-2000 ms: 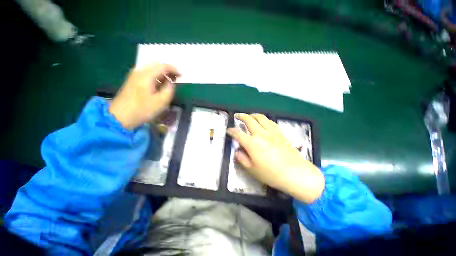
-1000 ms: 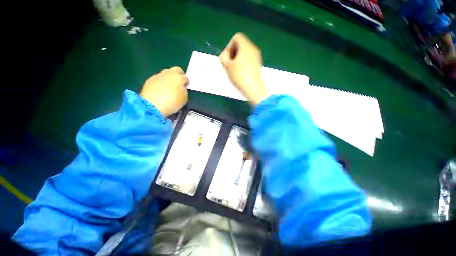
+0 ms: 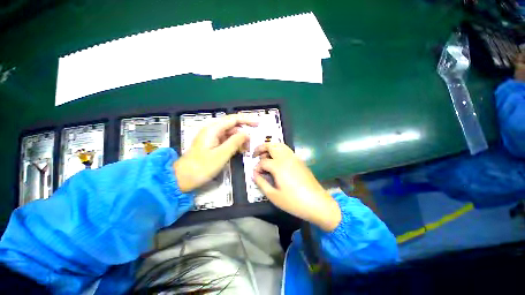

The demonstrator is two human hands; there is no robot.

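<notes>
A black foam tray (image 3: pixel 286 133) lies in front of me with a row of silver-white phone frames, one per slot. My left hand (image 3: pixel 214 151) reaches over the fourth frame, its fingertips at the rightmost frame (image 3: pixel 269 123). My right hand (image 3: pixel 286 177) is over that same rightmost frame, thumb and finger close together near its middle. A small dark and orange tab (image 3: pixel 267 139) shows in this frame just above my right fingertips. Whether either hand pinches a small piece is too small to tell.
White saw-toothed sheets (image 3: pixel 138 62) lie on the green bench beyond the tray. A clear crinkled plastic bag (image 3: pixel 465 106) lies at the right. Another person's blue sleeve (image 3: pixel 512 112) and part of a hand show at the right edge.
Both hands have moved from the white sheets to the rightmost frame. The view has shifted right, so the whole row of frames and the bench's right end now show.
</notes>
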